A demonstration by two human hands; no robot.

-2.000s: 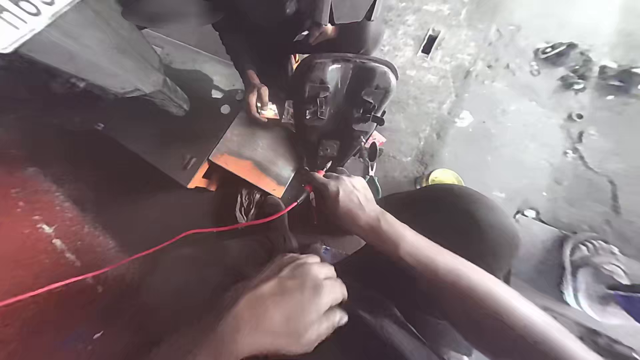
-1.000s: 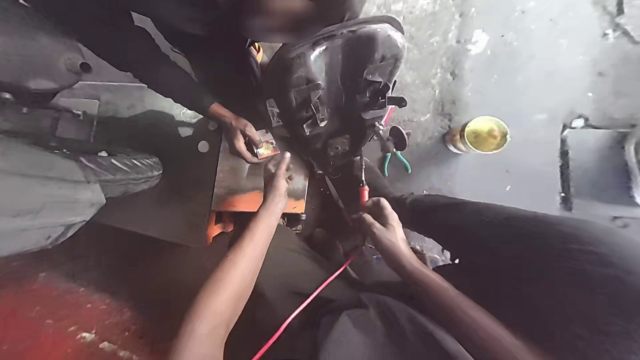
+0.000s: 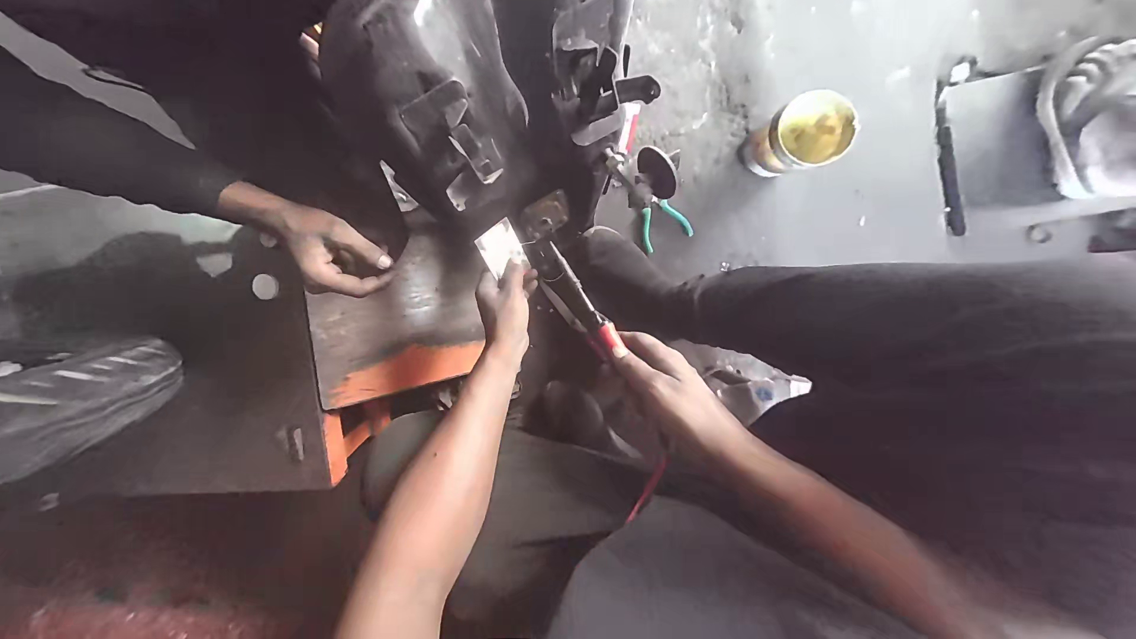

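Note:
My right hand (image 3: 666, 382) grips a soldering iron by its red handle (image 3: 611, 341); a red cord hangs below. The iron's metal shaft (image 3: 572, 277) points up and left toward a small brownish metal piece (image 3: 545, 213) at the base of a dark plastic motorcycle part (image 3: 426, 98). My left hand (image 3: 508, 306) holds a small pale packet or card (image 3: 501, 247) close to the iron's tip. Whether the tip touches anything is unclear. To the left, another person's hand (image 3: 333, 253) hovers over the worn board with an orange edge (image 3: 404, 377).
Pliers with teal handles (image 3: 661, 222) lie beside the dark part, near a round dark disc (image 3: 658, 172). A tin with yellowish contents (image 3: 815, 130) stands on the grey floor. A tyre (image 3: 98, 399) is at the left, and a person's dark-clothed leg (image 3: 887, 328) at the right.
The small packet, in the other person's hand earlier, is now in my left hand. My left hand has moved from the board toward the iron's tip. The view has shifted.

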